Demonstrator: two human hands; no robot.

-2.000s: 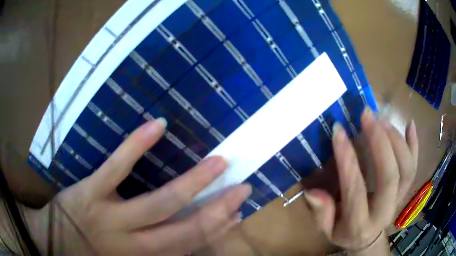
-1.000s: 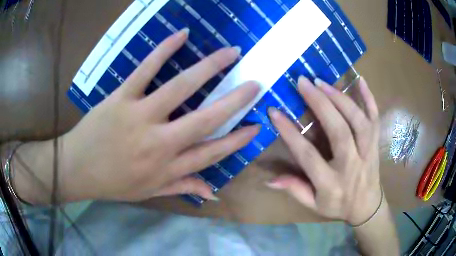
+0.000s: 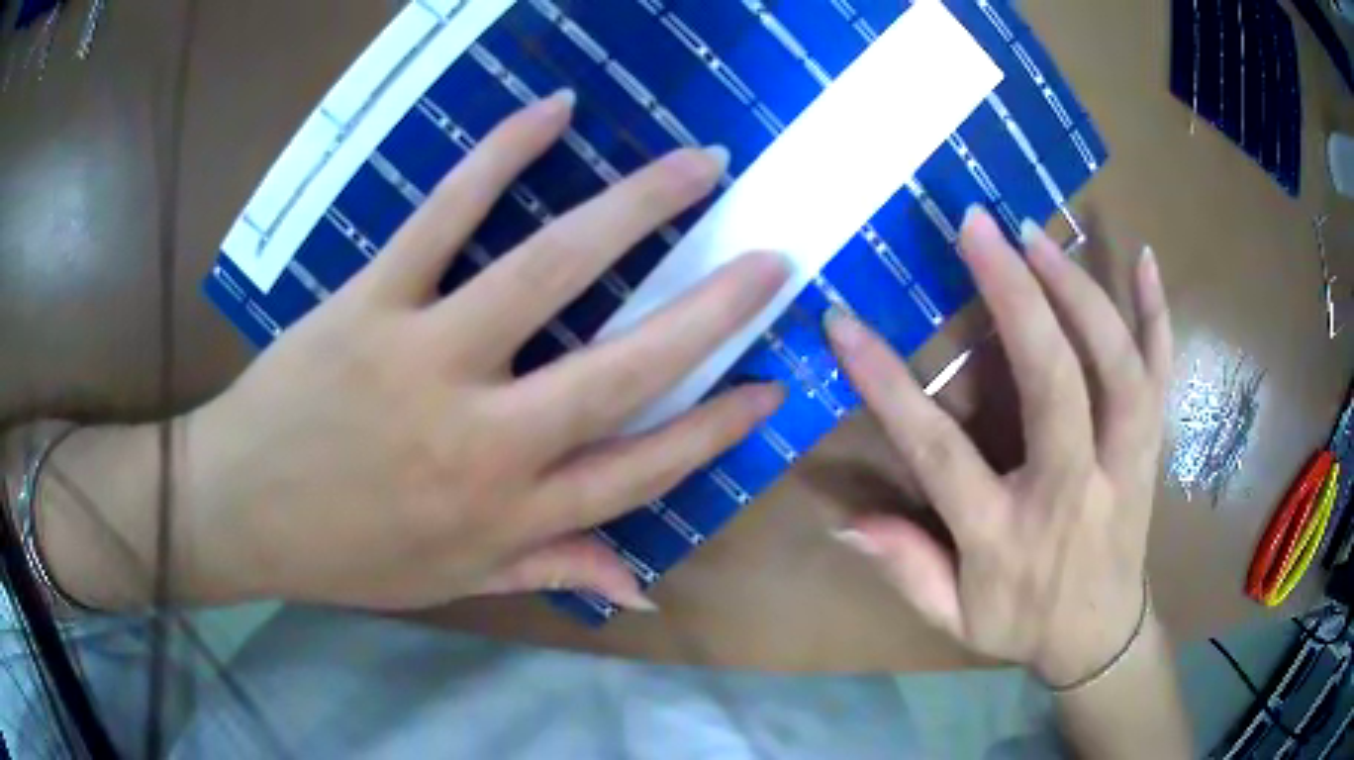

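A blue solar panel (image 3: 653, 89) with dashed silver lines lies tilted on the brown tabletop. A white insulating strip (image 3: 876, 141) lies diagonally across it, and a second white strip (image 3: 349, 126) lies along its upper left edge. My left hand (image 3: 416, 401) lies flat with fingers spread over the panel and the lower part of the strip. My right hand (image 3: 1025, 475) is at the panel's lower right edge, fingers apart, fingertips on or just over the edge. A silver ribbon end (image 3: 946, 371) sticks out beside its index finger.
Red and yellow handled pliers (image 3: 1292, 527) lie at the right, below a pile of ribbon offcuts (image 3: 1215, 416). A dark cell piece (image 3: 1235, 89) lies at the top right. The table's front edge and my pale clothing (image 3: 490, 690) are at the bottom.
Since the oldest frame the panel shows lower-left edge more fully, and my left hand has spread farther across it. In the last second my right hand has shifted slightly right along the edge.
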